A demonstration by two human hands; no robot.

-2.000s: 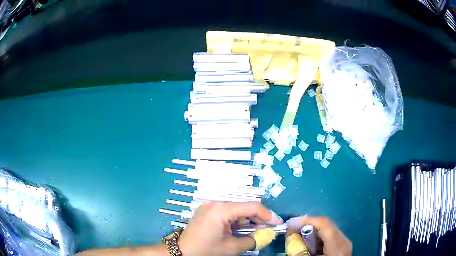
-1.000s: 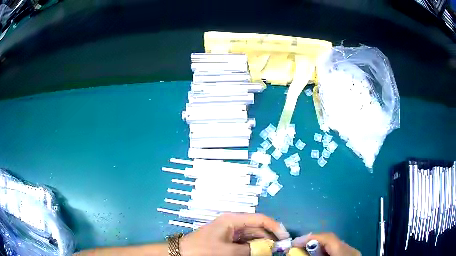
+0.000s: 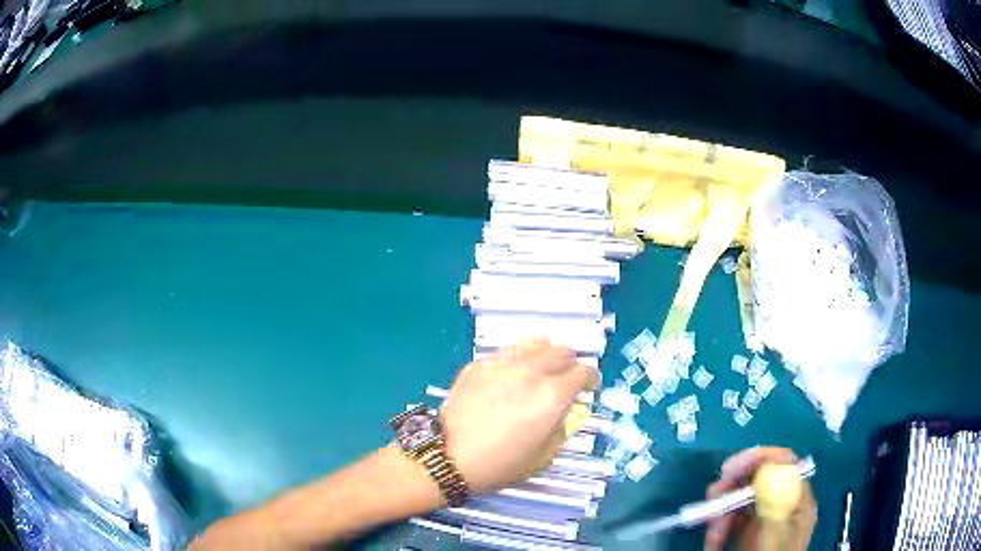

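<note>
Silver-white metal tubes (image 3: 538, 296) lie stacked in a column before me. My left hand (image 3: 516, 414), with a wristwatch and a yellow finger cot, is over the column's lower middle. Its fingertips are bent down at the tubes; whether they grip one is hidden. My right hand (image 3: 762, 500), right of the column, holds a slim tube-and-rod assembly (image 3: 715, 506) under its yellow-cotted thumb. The assembly slants, its left end low and blurred. Small clear plastic pieces (image 3: 685, 409) lie scattered between the column and the bag.
A yellow packet (image 3: 645, 151) lies behind the column, with a clear bag of whitish parts (image 3: 823, 307) right of it. A black tray of slim silver pieces (image 3: 941, 484) is at lower right, a plastic-wrapped bundle (image 3: 75, 452) at lower left. A dark conveyor belt (image 3: 269, 118) runs beyond.
My hands were together at the bottom edge. My left hand has moved up onto the column; my right hand has moved apart with the assembly. The view has shifted, so the bench things appear further right and lower.
</note>
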